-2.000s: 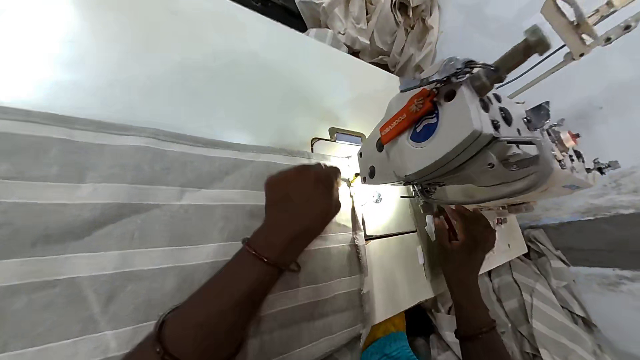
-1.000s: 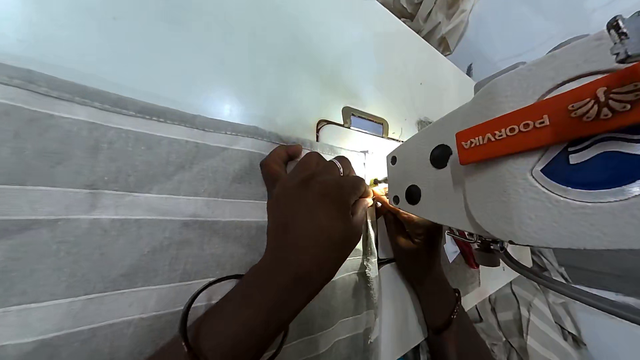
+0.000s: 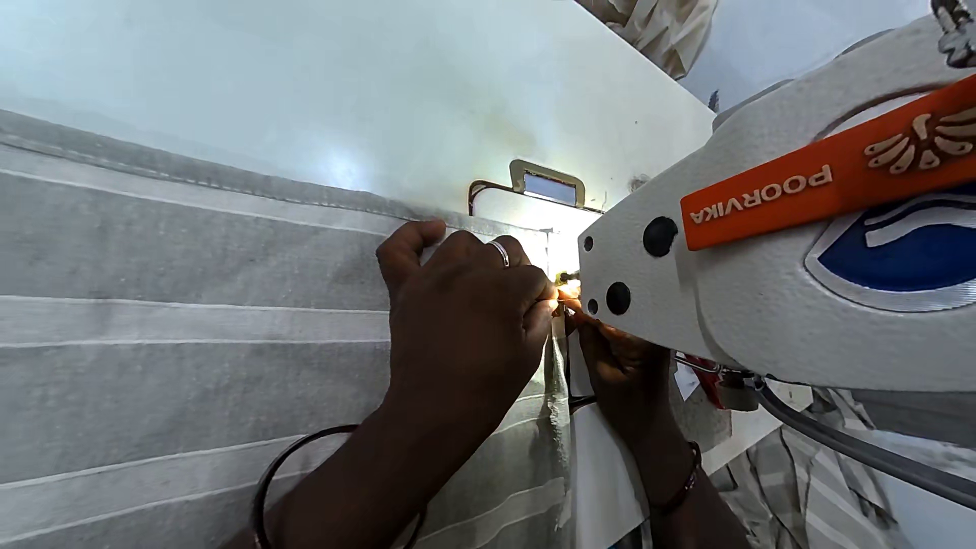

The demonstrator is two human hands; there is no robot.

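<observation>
Grey-and-white striped fabric (image 3: 191, 381) lies flat across the left of the white table, with a stitched hem along its upper edge. My left hand (image 3: 473, 305), with a ring on one finger, pinches the fabric near its right edge, thumb and fingers together beside the lit needle area. My right hand (image 3: 625, 366) reaches under the head of a white sewing machine (image 3: 732, 290); its fingertips meet the left ones at the fabric edge, and the machine head partly hides them. The needle and presser foot cannot be made out clearly in the glare.
A metal-framed slot (image 3: 549, 187) sits in the table (image 3: 343, 91) beyond my hands. More cloth (image 3: 663, 30) is bunched past the table's far edge. At the lower right hangs striped cloth (image 3: 808, 473), below a grey cable (image 3: 862, 450). An orange tag (image 3: 823, 168) is on the machine head.
The view has come much closer to the machine since the first frame. My right hand has moved from below the machine arm to the fabric edge, beside my left. Little differs from one second ago.
</observation>
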